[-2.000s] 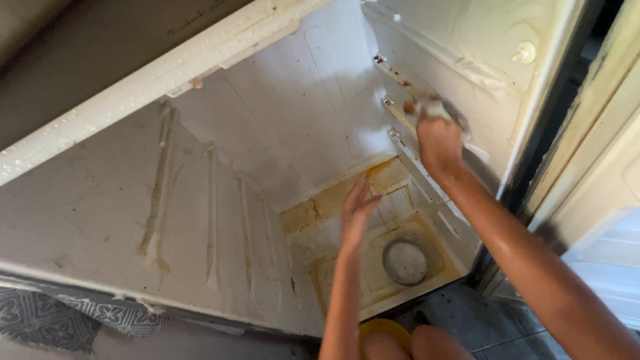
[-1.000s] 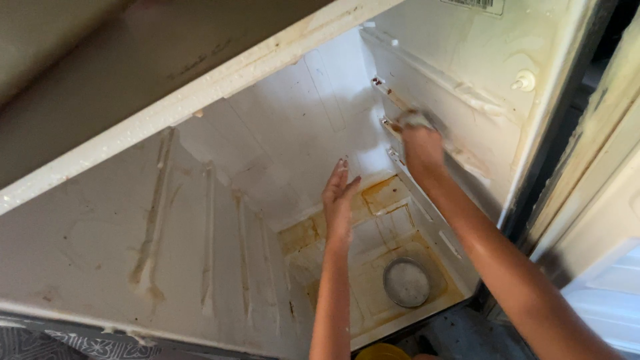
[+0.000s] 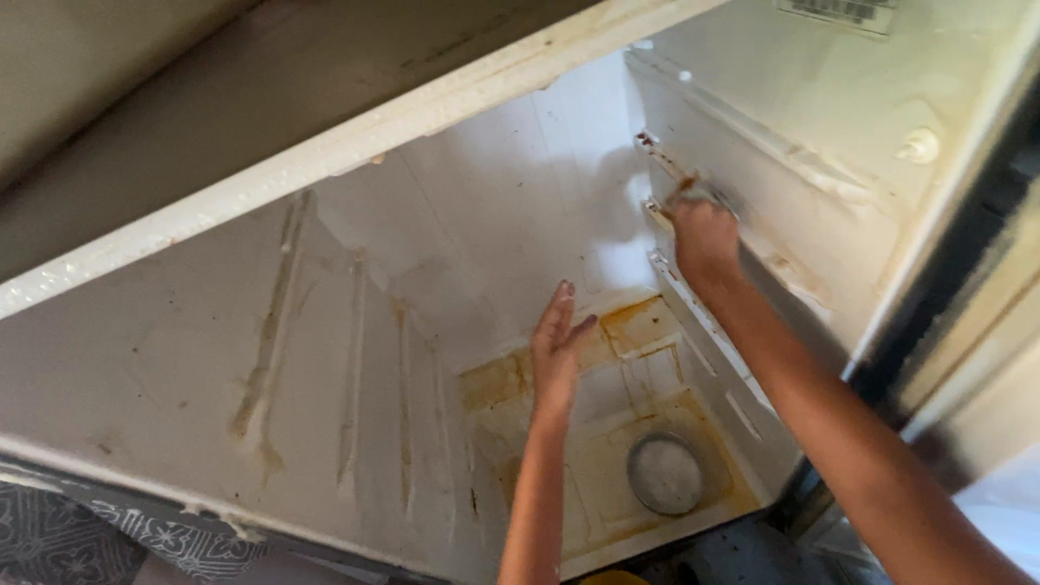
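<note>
My right hand (image 3: 705,236) is closed around a scouring pad or cloth (image 3: 703,193), mostly hidden by the fingers, and presses it to a shelf ledge on the right inner wall (image 3: 812,122) of a refrigerator. Rust-brown stains mark that wall's shelf ledges. My left hand (image 3: 559,337) hangs in the middle of the cabinet, fingers apart, with nothing in it. Below it, a round metal bowl (image 3: 665,474) with whitish contents stands on the yellow-stained cabinet floor (image 3: 601,504).
The left inner wall (image 3: 203,325) has stained shelf ledges. A white edge (image 3: 341,150) crosses above the cabinet. An opened door (image 3: 983,357) stands at the right. Patterned fabric (image 3: 81,528) lies at the lower left, and part of a yellow object (image 3: 615,578) shows at the bottom.
My left hand has risen from low near the cabinet floor since the first frame. My right hand has shifted along the right wall, with the pad or cloth still in it.
</note>
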